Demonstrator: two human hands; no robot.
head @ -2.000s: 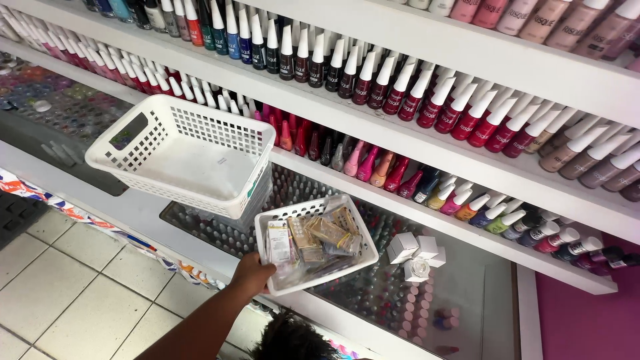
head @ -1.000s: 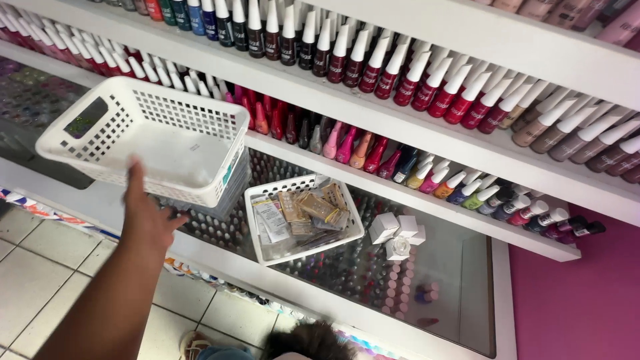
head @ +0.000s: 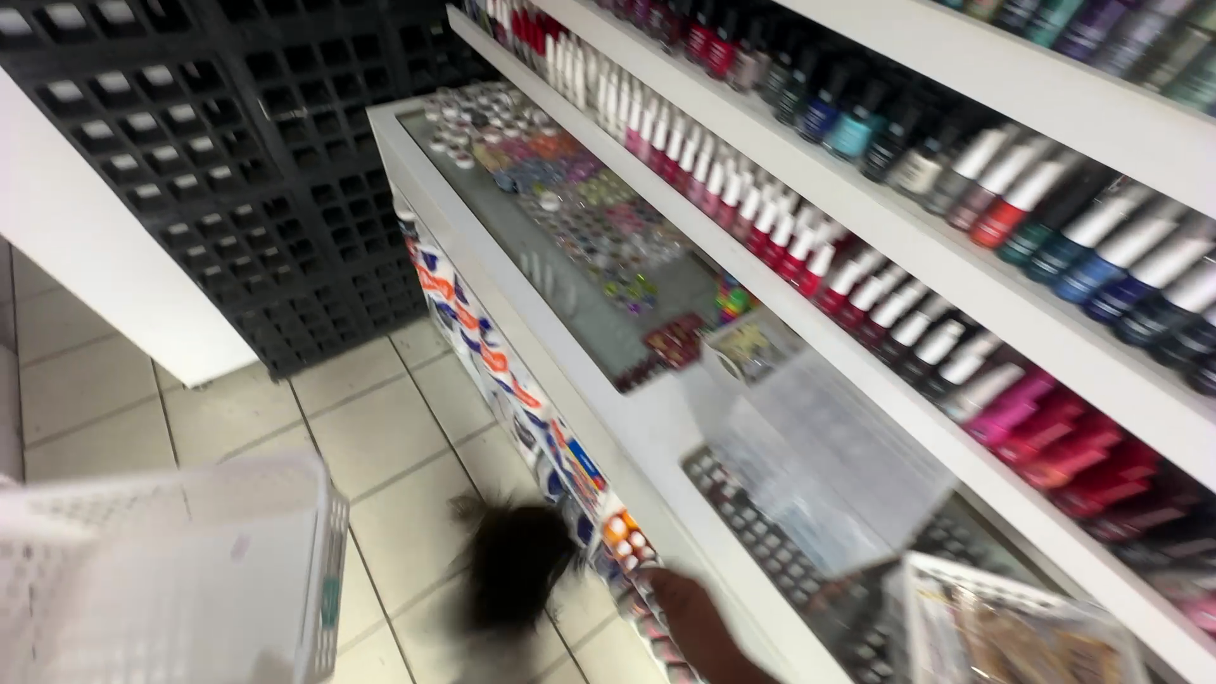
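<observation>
A large white perforated plastic basket [head: 180, 570], blurred, is at the lower left over the floor tiles, off the counter; what holds it is out of frame, and my left hand is not seen. What seems to be my right hand [head: 689, 617] is at the bottom edge, blurred, by the counter's front edge; its fingers cannot be made out. A small white basket [head: 1045, 594] with packaged items stands on the glass counter at the lower right. Left of it, a clear plastic box [head: 817, 456] stands on the counter.
Shelves [head: 760, 266] of nail polish bottles run along the right above the counter [head: 560, 418]. Small jars [head: 475, 114] lie under its glass. Black perforated crates [head: 285, 171] stand behind a white panel [head: 114, 237]. A person's dark-haired head [head: 518, 560] is low beside the counter.
The large basket, on the clear box earlier with a hand reaching to it, is now off the counter at the lower left. The view has swung strongly left.
</observation>
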